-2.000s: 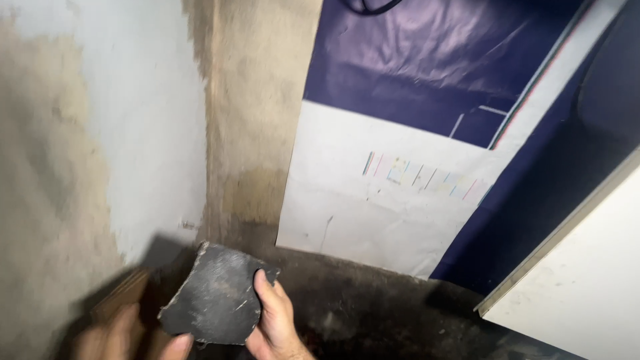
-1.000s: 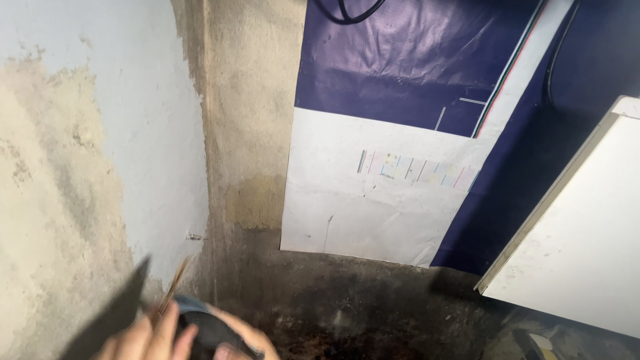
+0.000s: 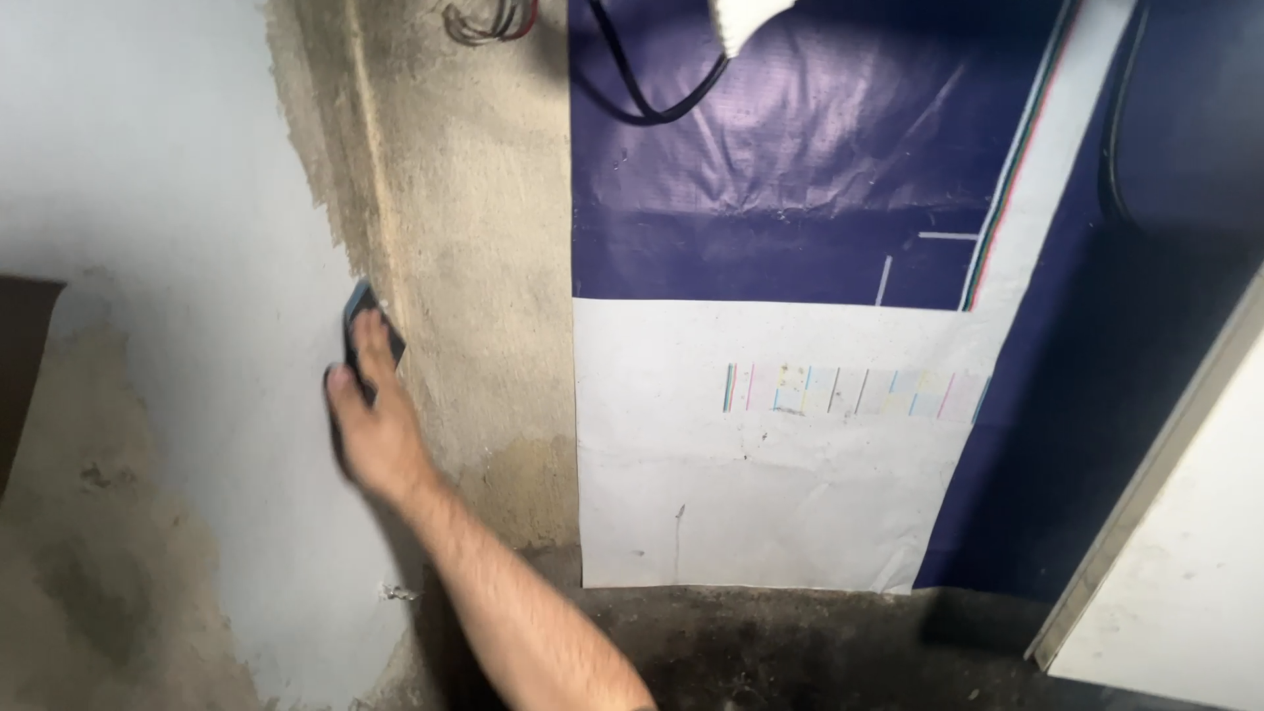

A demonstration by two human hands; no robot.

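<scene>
My right hand reaches in from the lower right, pressing a dark piece, apparently folded abrasive paper, against the wall. Fingers lie extended over it, with the thumb at its left side. It touches the ragged edge of the pale painted or plastered surface, near the corner where bare beige wall begins. Part of the piece is hidden under the hand. My left hand is out of view. A flat brown piece shows at the left edge; what holds it cannot be seen.
A purple and white printed sheet covers the wall right of the corner. A black cable loops over its top, near loose wires. A white panel with a raised edge juts in at lower right.
Two seconds ago both hands were low at the dark sheet, which was spread flat; one second ago they were together lower down. Now my right hand is up at the wall and the left is out of sight.
</scene>
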